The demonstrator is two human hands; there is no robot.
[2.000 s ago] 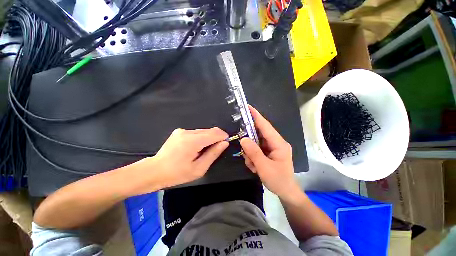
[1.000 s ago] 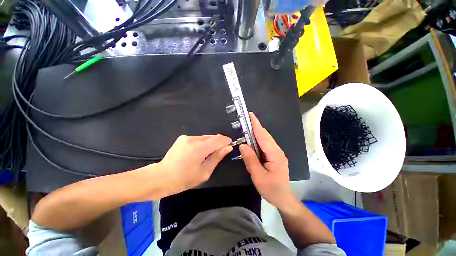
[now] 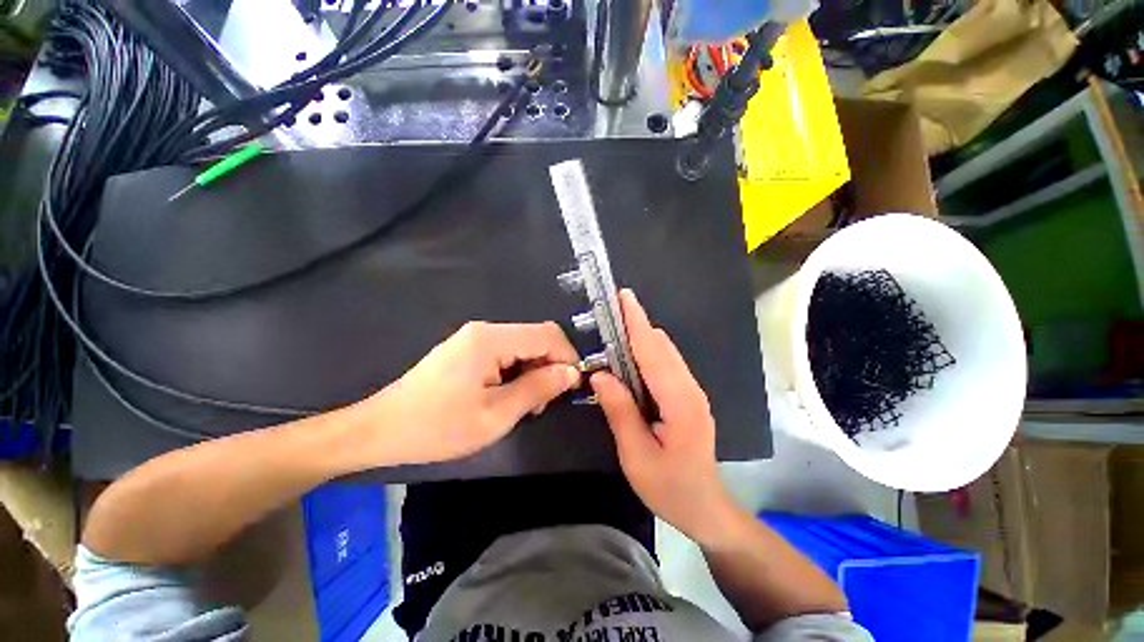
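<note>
My right hand [image 3: 659, 408] holds the lower part of a narrow silver loading bar [image 3: 580, 220] above the black mat. Small metal pegs [image 3: 572, 281] stick out along the bar's left side. My left hand [image 3: 483, 389] pinches a cable end against a lower peg, with thumb and forefinger closed. The fingertips hide most of the connector. Black cables [image 3: 238, 404] run from the left side under my left forearm.
A green-handled tool [image 3: 232, 163] lies at the mat's [image 3: 376, 276] upper left. Black cables bunch at far left. A perforated metal plate [image 3: 427, 94] and steel column stand behind. At right are a white tub [image 3: 991, 364] with black lattice scrap, a yellow tray [image 3: 797, 138] and a blue crate [image 3: 910, 583].
The gold and metal connector seen at my left fingertips is now mostly hidden as the fingers sit closer to the peg. The bar has shifted slightly down with my right hand.
</note>
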